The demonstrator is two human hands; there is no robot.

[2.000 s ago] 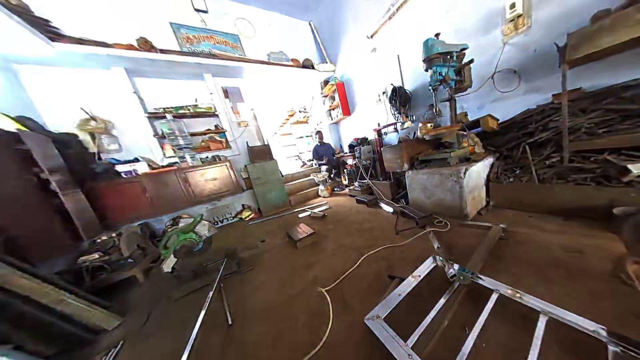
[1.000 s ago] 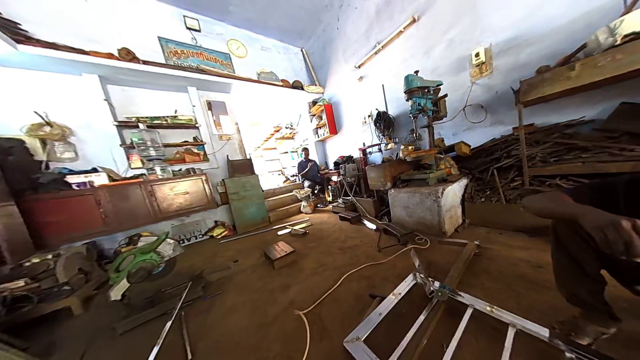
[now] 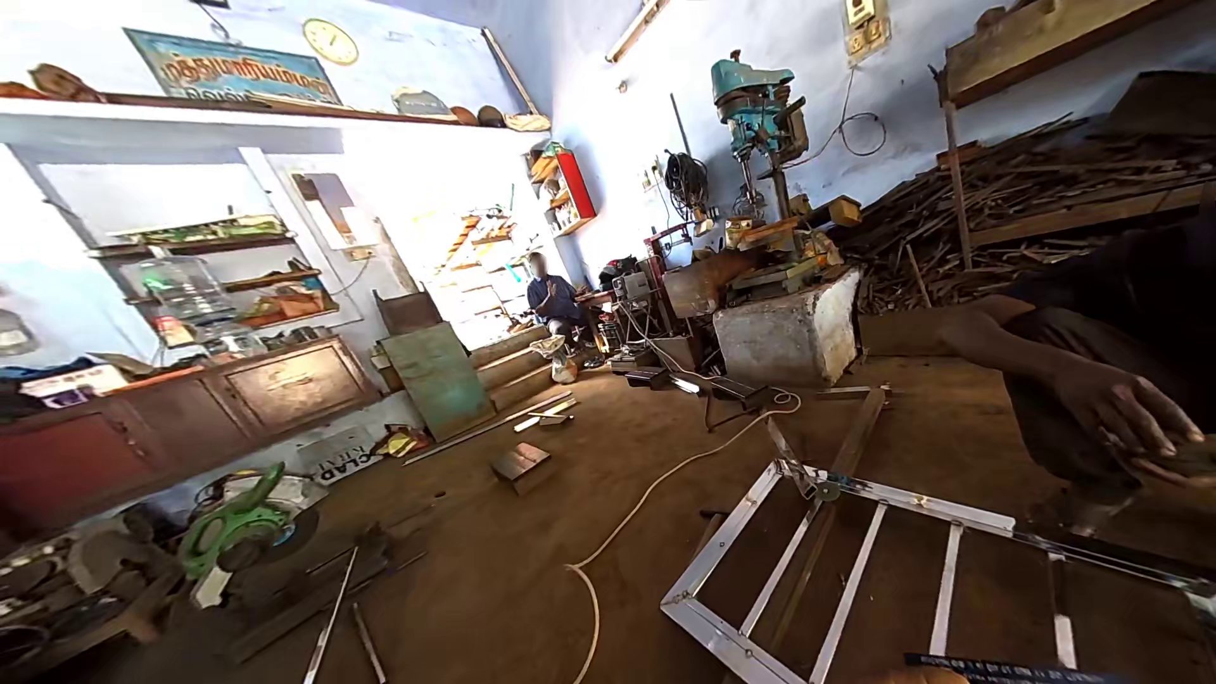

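At the bottom edge shows a sliver of a hand (image 3: 923, 675), seemingly my right hand, beside a dark strip bearing pale writing (image 3: 1007, 668); its grip is hidden. My left hand is out of view. A welded metal frame with crossbars (image 3: 860, 594) lies just beyond the strip. A clamp-like metal piece (image 3: 819, 486) sits at its far corner, over a long bar (image 3: 860, 432). At the right, a co-worker's hand (image 3: 1135, 418) holds or touches a dull object, partly cut off by the view's edge.
A pale cable (image 3: 632, 518) curves over the dirt floor. A green cut-off saw (image 3: 237, 522) and metal bars (image 3: 332, 617) lie at left. A drill press (image 3: 755, 109) stands on a concrete block (image 3: 784, 328). A person (image 3: 551, 299) sits by the doorway. Scrap metal (image 3: 1016, 190) is piled at right.
The co-worker at the right has come into view since the first frame, and an arm now reaches farther in. The hand sliver and dark strip have appeared at the bottom edge.
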